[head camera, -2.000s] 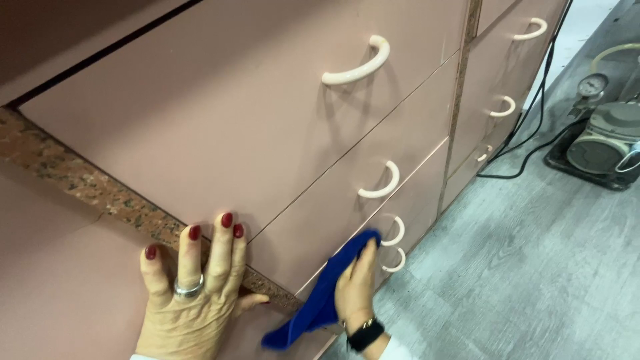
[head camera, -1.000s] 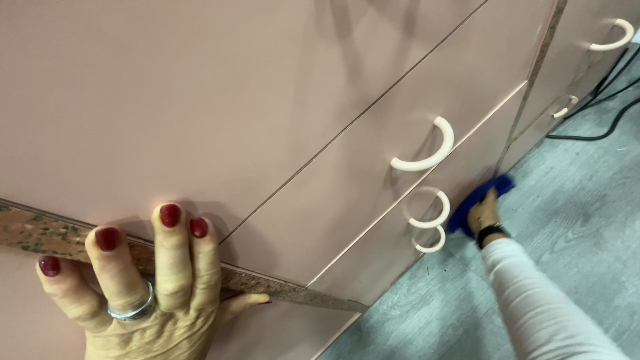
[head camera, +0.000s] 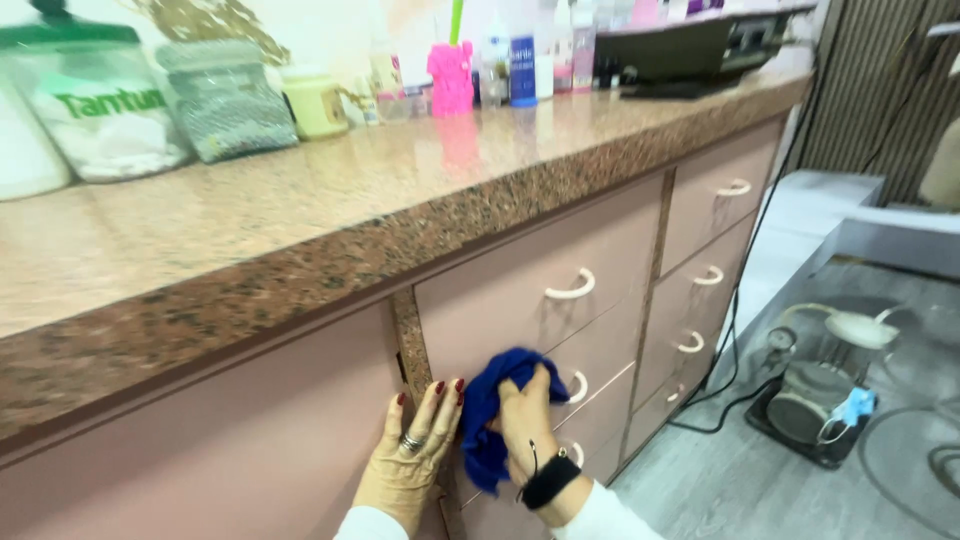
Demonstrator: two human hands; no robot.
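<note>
A bunched blue cloth (head camera: 484,420) is in my right hand (head camera: 529,420), against the pink drawer fronts (head camera: 480,322) beside a curved white handle (head camera: 577,388). A black band is on the right wrist. My left hand (head camera: 416,454) has its fingers apart and rests on the pink panel and the narrow granite strip (head camera: 411,330) between panel and drawers, just left of the cloth. It holds nothing; it has red nails and a ring.
Above the drawers juts a granite countertop (head camera: 300,285) with glass jars (head camera: 225,101), a pink holder (head camera: 451,79), bottles and a dark device (head camera: 690,56). On the floor at right stand a pump-like machine with a gauge (head camera: 806,397) and black cables (head camera: 705,430).
The view has swung up to show the countertop. My right hand and the blue cloth have come from low by the floor up to the drawer fronts, close to my left hand.
</note>
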